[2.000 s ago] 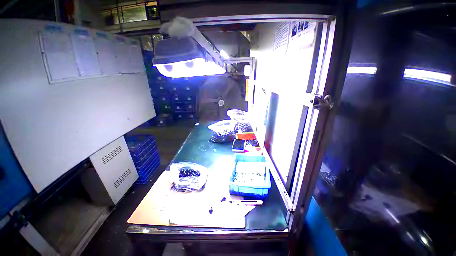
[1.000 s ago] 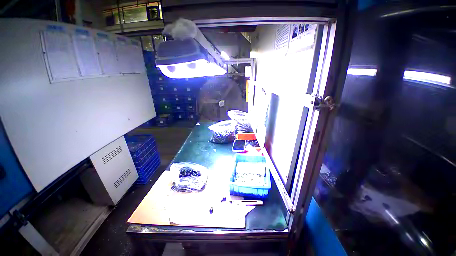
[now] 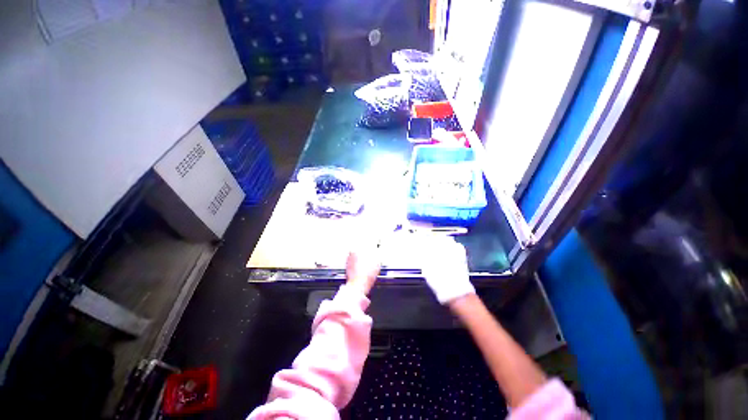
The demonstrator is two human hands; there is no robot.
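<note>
My left hand (image 3: 362, 267), bare with a pink sleeve, is over the near edge of the cardboard sheet (image 3: 287, 238). My right hand (image 3: 444, 267), in a white glove, is beside it to the right, over the near edge of the bench. Glare washes out both hands' fingers, so whether they hold anything cannot be seen. A small dark part (image 3: 399, 227) lies on the cardboard just beyond the hands. A slim pale tool (image 3: 439, 230) lies beside the blue bin (image 3: 445, 215), which holds many tiny pieces. An opened clear bag of black parts (image 3: 332, 193) is on the cardboard.
Fuller clear bags (image 3: 385, 102), a red-orange bin (image 3: 433, 110) and a dark phone-like rectangle (image 3: 420, 129) stand farther back on the green bench (image 3: 344, 123). The blue door frame (image 3: 574, 123) borders the right. A red basket (image 3: 190, 390) is on the floor at left.
Both hands have come into view at the near edge of the bench. The view has tilted down, showing the bench higher in the picture and the red basket on the floor.
</note>
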